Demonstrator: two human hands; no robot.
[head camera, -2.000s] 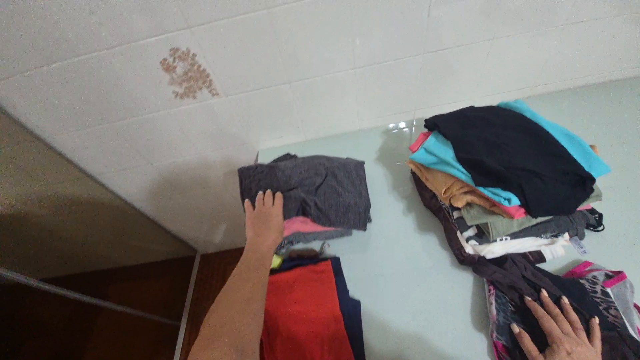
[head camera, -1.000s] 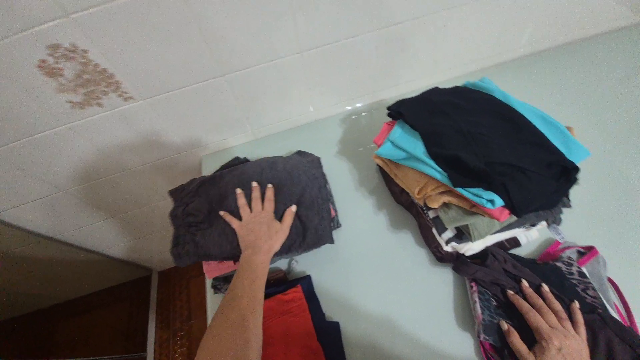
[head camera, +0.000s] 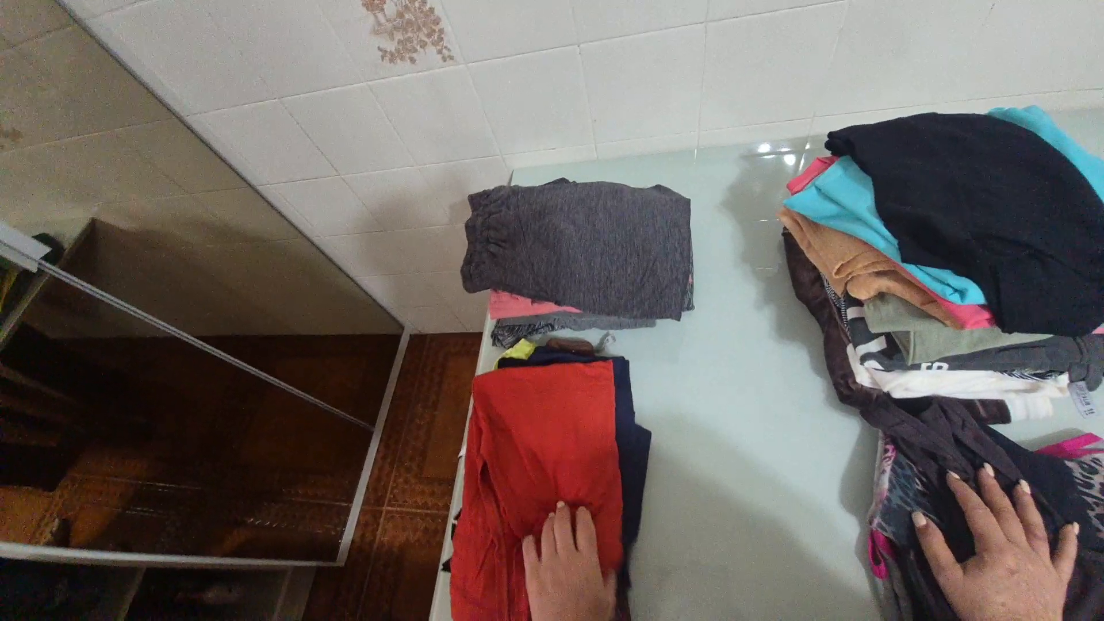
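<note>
My left hand (head camera: 569, 565) rests on a folded red garment (head camera: 548, 431), its fingers close together and nothing seen gripped; navy cloth (head camera: 634, 474) shows beneath. Beyond that pile lies a stack topped by folded dark grey shorts or trousers (head camera: 586, 246), with pink and grey cloth under them. My right hand (head camera: 1000, 543) lies palm down, fingers apart, on dark clothing (head camera: 940, 448) beside leopard-print cloth with pink trim (head camera: 1088, 483). Above it is a loose heap: a black garment (head camera: 983, 207) on top, turquoise (head camera: 854, 207), tan (head camera: 845, 254), green-grey and white pieces below.
The piles lie on a pale glass-like tabletop (head camera: 724, 414) against a white tiled wall (head camera: 638, 86). Left of the table edge are a brown tiled floor (head camera: 423, 414) and a large framed reflective panel (head camera: 259, 414).
My left hand has left the dark grey garment and moved down onto the red one. My right hand stays on the dark clothing. The view has shifted noticeably.
</note>
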